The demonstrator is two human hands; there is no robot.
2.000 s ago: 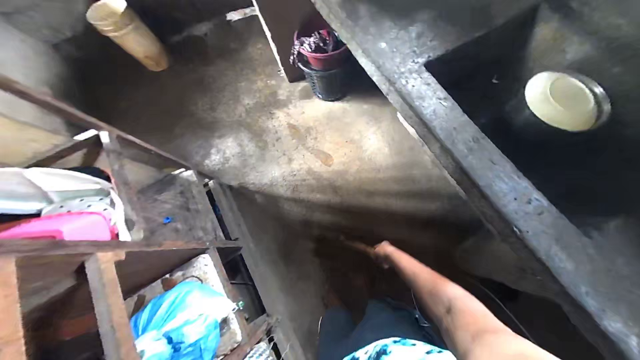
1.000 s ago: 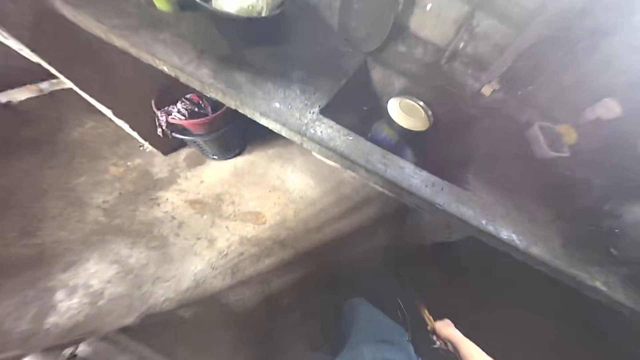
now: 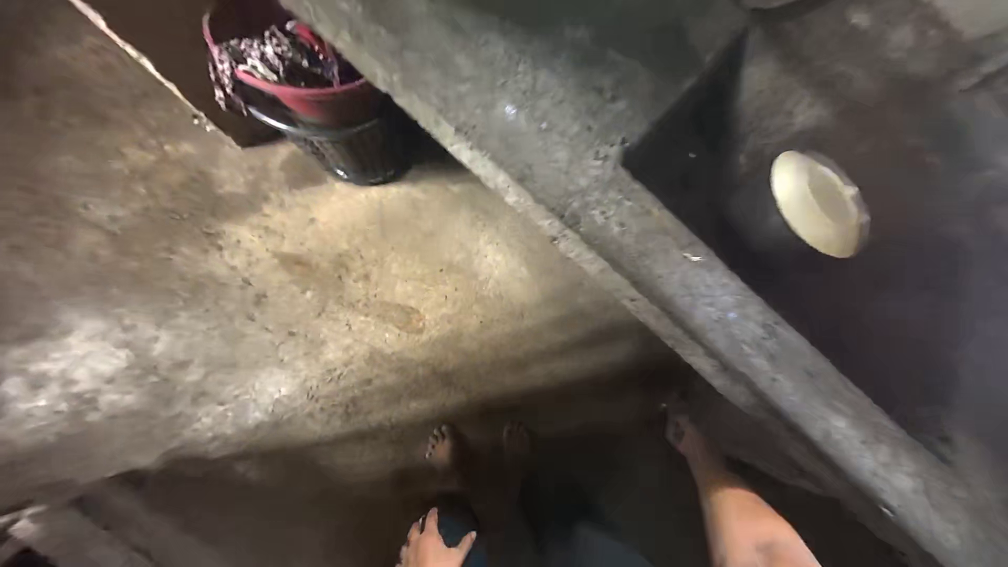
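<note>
At the bottom centre, my left hand (image 3: 435,543) rests on the dark clothing over my leg, fingers spread, with nothing seen in it. My right hand (image 3: 683,433) is low in the shadow beside the concrete ledge (image 3: 709,283); a small part of something thin shows at its fingers, too dark to name. My bare feet (image 3: 443,446) stand on the concrete floor (image 3: 378,276) between the two hands. A pale round dish (image 3: 817,203) lies tilted in the dark sunken basin (image 3: 906,315) beyond the ledge.
A red tub (image 3: 303,98) with crumpled patterned cloth sits on a black bucket (image 3: 354,150) under the ledge, at the upper left. An upright dark panel (image 3: 189,59) with a pale edge stands left of it. Pale boards or slabs (image 3: 71,535) show at the lower left.
My left hand has come into view on my leg. My right hand, earlier gripping a thin brownish thing, is now in shadow near the ledge. The view has shifted strongly.
</note>
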